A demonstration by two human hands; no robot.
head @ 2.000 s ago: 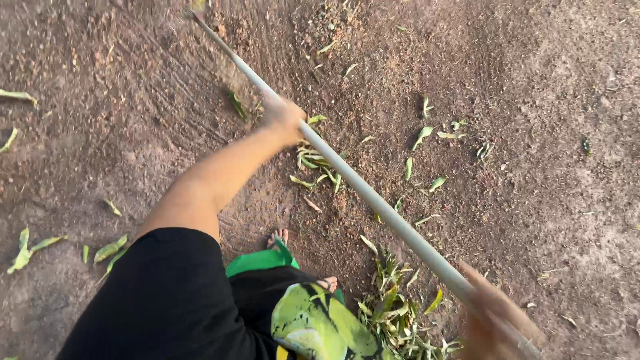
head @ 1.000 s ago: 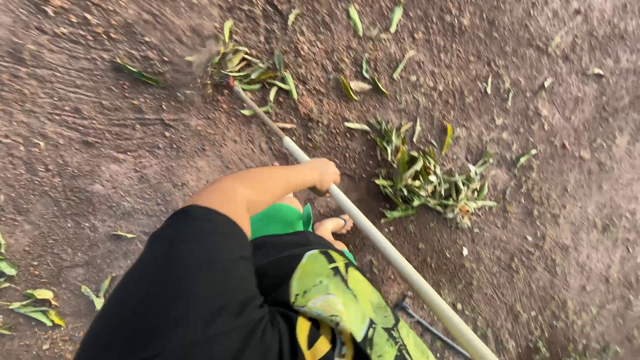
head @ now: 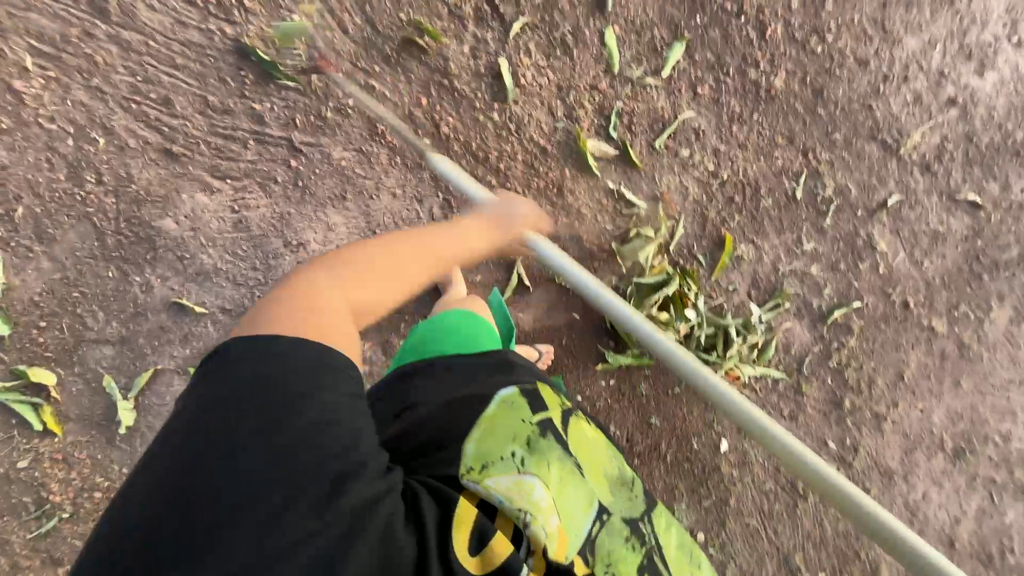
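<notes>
A long pale pole [head: 688,360] runs from the upper left to the lower right corner. My left hand [head: 516,220] is closed around it, just below where a thinner, darker section [head: 384,116] begins. At the pole's far end is a blurred, partly reddish head [head: 320,60] beside green leaves [head: 276,60]; its exact kind cannot be told. Beneath the pole, right of my feet, lies a pile of dry green and yellow leaves [head: 688,308]. My right hand is out of view, and the near end of the pole passes beyond the frame.
Loose leaves [head: 612,50] are scattered on the brown dirt ground [head: 904,320]. More leaves [head: 32,396] lie at the left edge. My bare foot [head: 536,354] shows below green cloth [head: 448,336], close to the leaf pile.
My right hand, on the pole's near part two seconds ago, is out of view. The pole's far end has moved off the small leaf cluster it touched one second ago. The view has shifted.
</notes>
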